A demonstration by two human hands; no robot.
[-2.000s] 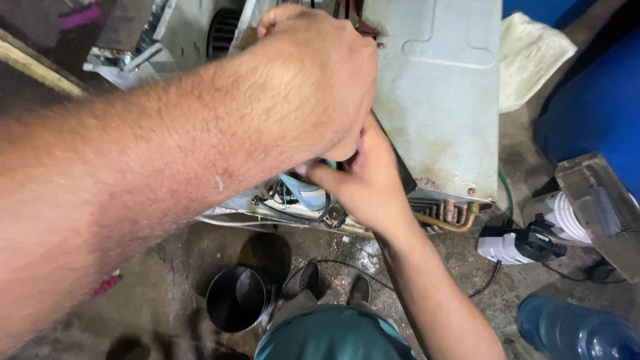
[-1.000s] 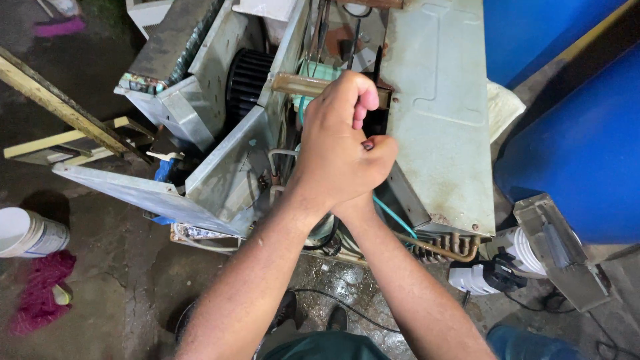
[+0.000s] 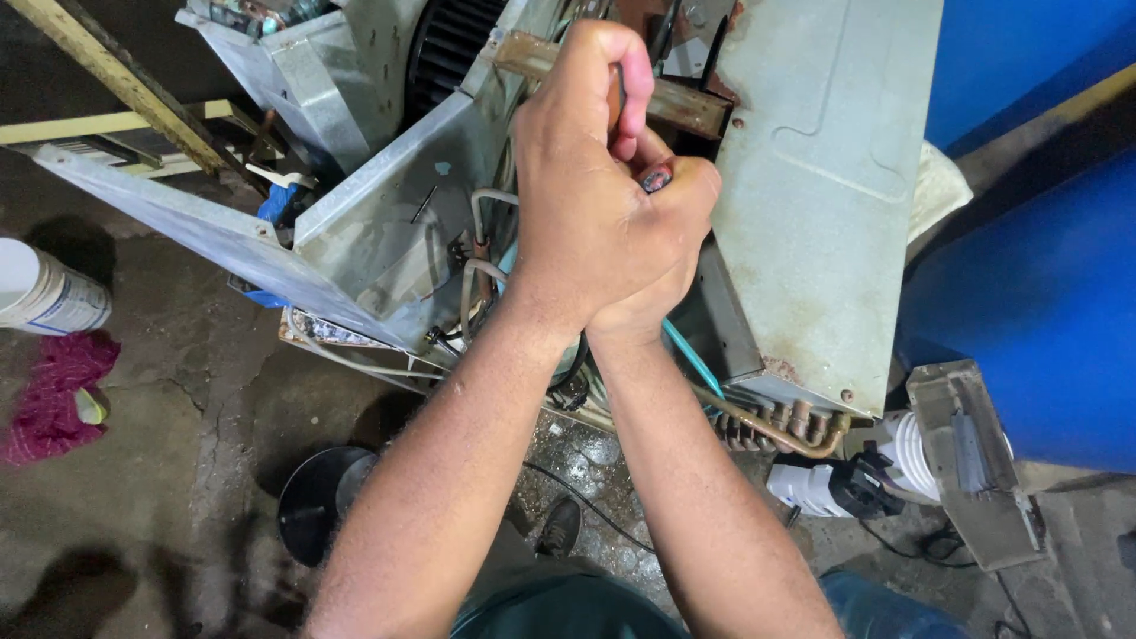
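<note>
My left hand (image 3: 586, 177) is curled over my right hand (image 3: 661, 284), above the opened metal air-conditioner unit (image 3: 825, 222). A reddish, dark-tipped rounded end of a handle-like object (image 3: 657, 178) pokes out between thumb and fingers. An orange-brown part (image 3: 615, 98) shows inside my left fingers; whether both belong to one thing is unclear. Most of my right hand is hidden beneath the left. A rusty metal crossbar (image 3: 688, 106) runs behind the hands. Below them are a teal tube (image 3: 692, 355) and copper pipe bends (image 3: 799, 435).
Angled sheet-metal panels (image 3: 177, 248) and a black blower wheel (image 3: 448, 53) lie left. A black bucket (image 3: 324, 506), a white bucket (image 3: 53, 288) and a magenta cloth (image 3: 62, 399) are on the floor. Blue barrels (image 3: 1047, 311) and a pump-like device (image 3: 834, 486) stand right.
Two seconds ago my left forearm crossed the view from the left; now both forearms come up from below with the hands together. The view has also shifted.
</note>
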